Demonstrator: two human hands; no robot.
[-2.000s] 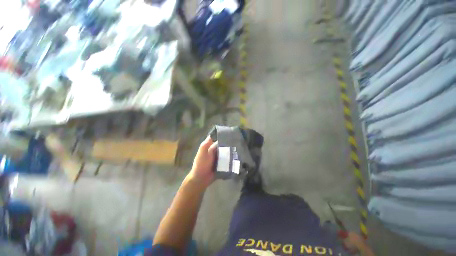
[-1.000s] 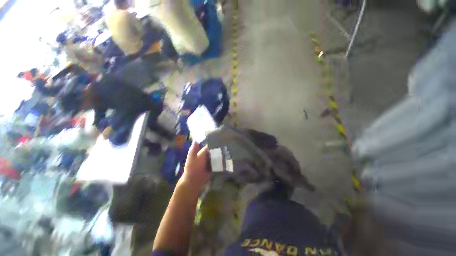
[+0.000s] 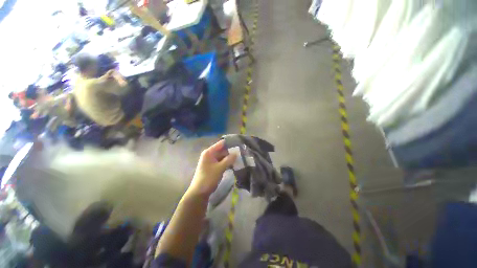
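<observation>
My left hand (image 3: 213, 165) is raised in front of me near the middle and grips the edge of a grey and black garment (image 3: 264, 175). The garment hangs crumpled to the right of my fingers, in front of my dark shirt. White labels (image 3: 241, 158) lie on its grey part, beside my thumb and partly covered by it. My right hand is not in view.
A floor aisle (image 3: 293, 104) runs ahead between yellow-black tapes (image 3: 342, 112). Pale garments hang on a rack (image 3: 413, 68) at the right. A blue crate (image 3: 217, 99) with dark cloth (image 3: 170, 102) and a seated person (image 3: 99, 97) are at the left.
The view has moved along the aisle. The garment is still in my left hand, now more bunched up, with my thumb near the labels. My right hand, seen two seconds ago with a thin tool, is out of view.
</observation>
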